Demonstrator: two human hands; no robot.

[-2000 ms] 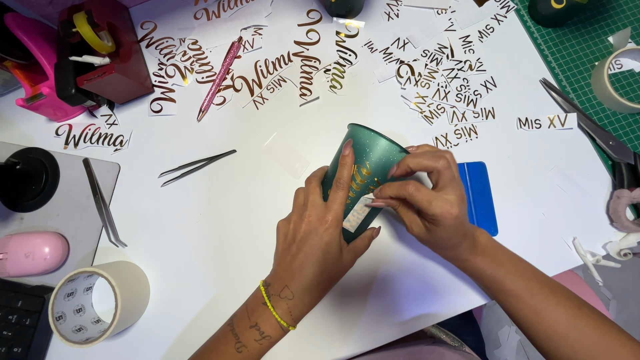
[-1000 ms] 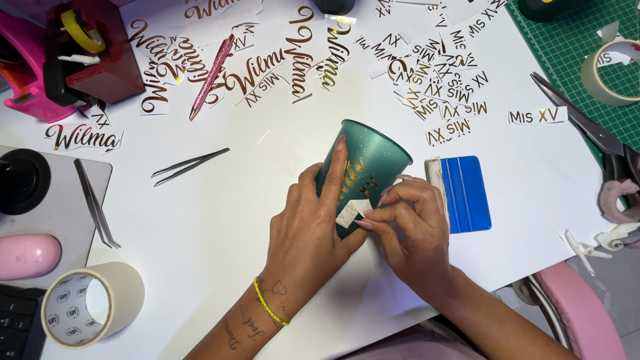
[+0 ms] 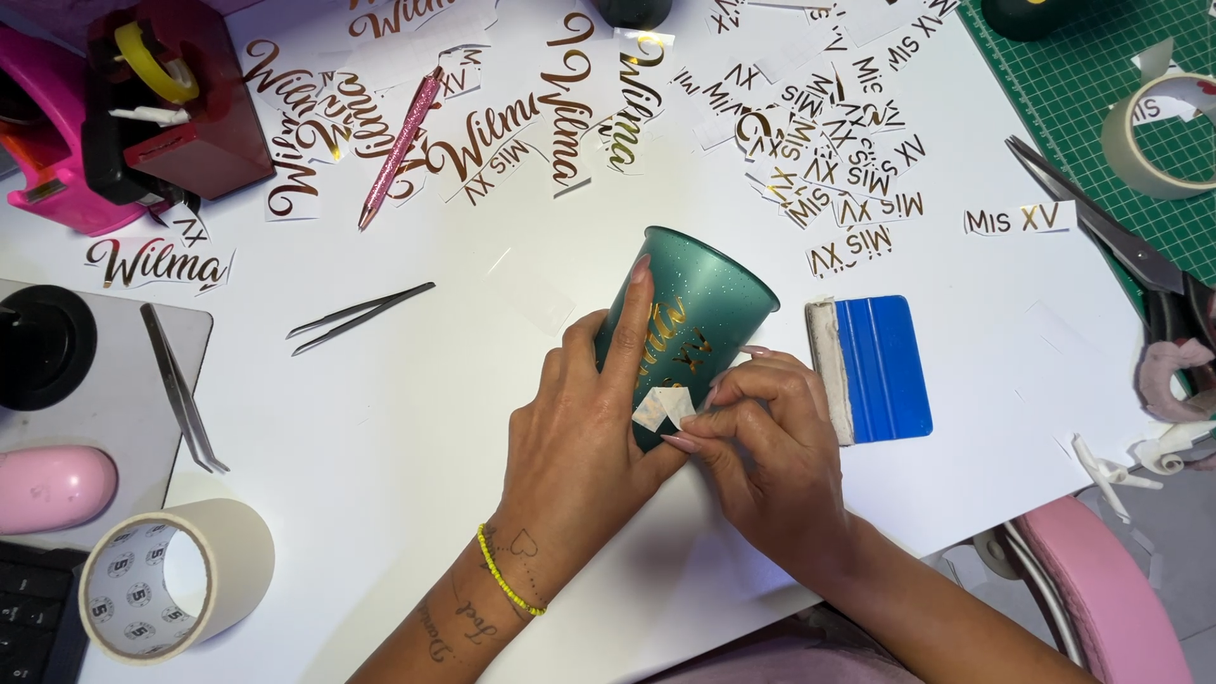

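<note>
A green speckled cup (image 3: 714,275) with gold lettering lies tilted in the middle of the view, its wide rim toward the upper right. My left hand (image 3: 584,432) is wrapped around its left side, the index finger stretched along the wall. On the cup's lower part is a piece of whitish tape (image 3: 655,407), partly folded back. Thumb and fingertips of my right hand (image 3: 774,442) pinch the tape's right end. A blue squeegee (image 3: 883,369) with a pale felt edge lies right of my right hand. Black tweezers (image 3: 361,318) lie to the left of the cup.
Gold-lettered vinyl cutouts (image 3: 826,152) spread across the back, beside a pink glitter pen (image 3: 401,147). Scissors (image 3: 1121,237) and a tape roll (image 3: 1164,138) lie at right by a green cutting mat (image 3: 1045,85). At left are a wide tape roll (image 3: 237,570), metal tweezers (image 3: 179,389) and a pink mouse (image 3: 57,489).
The cup has tilted further to the right. The tape piece lay long and flat two seconds ago; now it is folded back at its right end. The blue squeegee, partly covered before, shows fully.
</note>
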